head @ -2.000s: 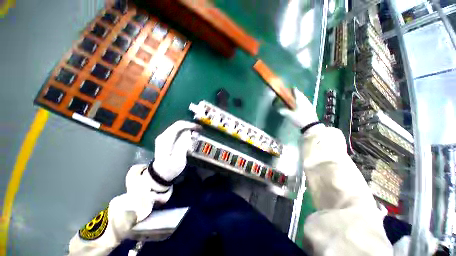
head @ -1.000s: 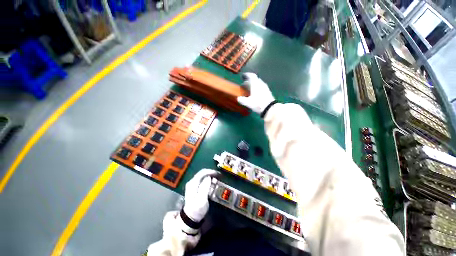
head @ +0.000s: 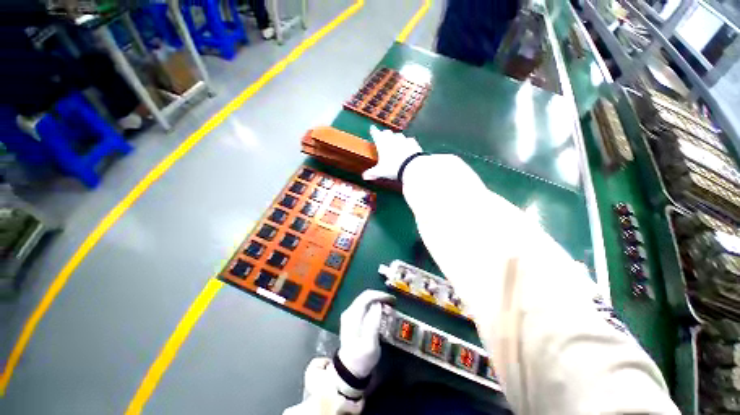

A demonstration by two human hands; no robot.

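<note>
My right hand [head: 393,154], in a white glove, is on the right end of the stacked orange-brown boards [head: 341,147]; its fingers are partly hidden. My left hand [head: 363,328], gloved, holds the left end of the fixture base [head: 420,341], a silver bar with red-orange inserts in its windows. The fixture cover [head: 422,285], with yellow marks, lies just beyond the base. My right sleeve hides the right part of both bars. The orange-brown parts tray [head: 312,258] lies left of them, with black parts in many pockets.
A second grid tray [head: 391,97] lies farther along the green bench [head: 479,113]. A row of black blocks [head: 631,251] stands on the right shelf. Metal bins of spare bars [head: 698,178] are beyond it. Blue stools [head: 77,134] and a person in dark clothing [head: 475,28] are beyond the bench.
My right hand has moved from the bench's right side, holding an orange-brown strip, to the stacked boards. My left hand has stayed at the fixture base. The view has shifted, showing more floor.
</note>
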